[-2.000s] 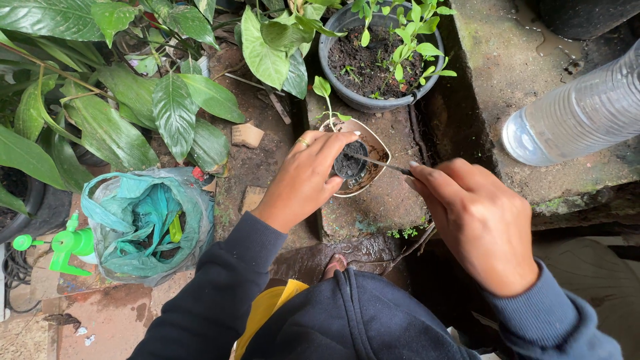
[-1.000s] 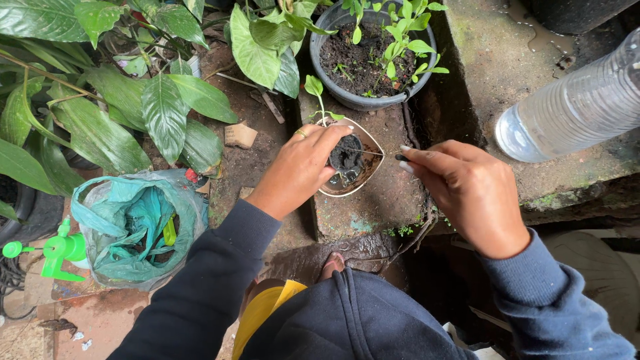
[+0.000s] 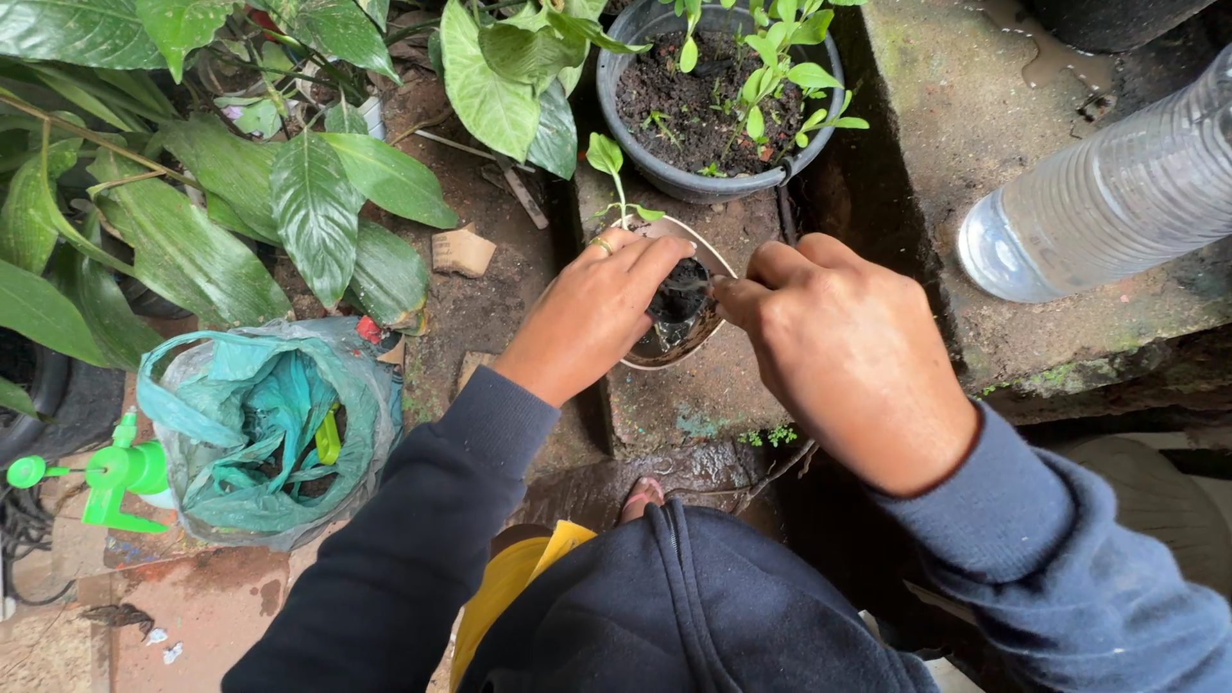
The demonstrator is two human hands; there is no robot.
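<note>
My left hand (image 3: 602,298) rests over the left side of a small pale-rimmed bowl (image 3: 727,265), its fingertips at a small dark plastic pot of soil (image 3: 680,292) inside. Wet brown residue lines the bowl's wall. A seedling (image 3: 616,173) with a pale stem leans out at the bowl's far side, by my left fingers. My right hand (image 3: 837,346) is closed at the bowl's right edge, its fingertips over the dark pot. A thin tool seems to be pinched in it, mostly hidden by the fingers.
A larger black pot (image 3: 664,178) with green seedlings stands just beyond. At right, a ribbed clear plastic bottle (image 3: 1068,212) stands on a concrete ledge (image 3: 1039,356). To the left are a teal plastic bag (image 3: 279,423), a green sprayer head (image 3: 125,472) and broad-leaved plants (image 3: 318,202).
My right hand has moved left from beside the bowl to its edge. A thin tool showed between the right hand and the dark pot two seconds ago. The left hand has stayed at the bowl.
</note>
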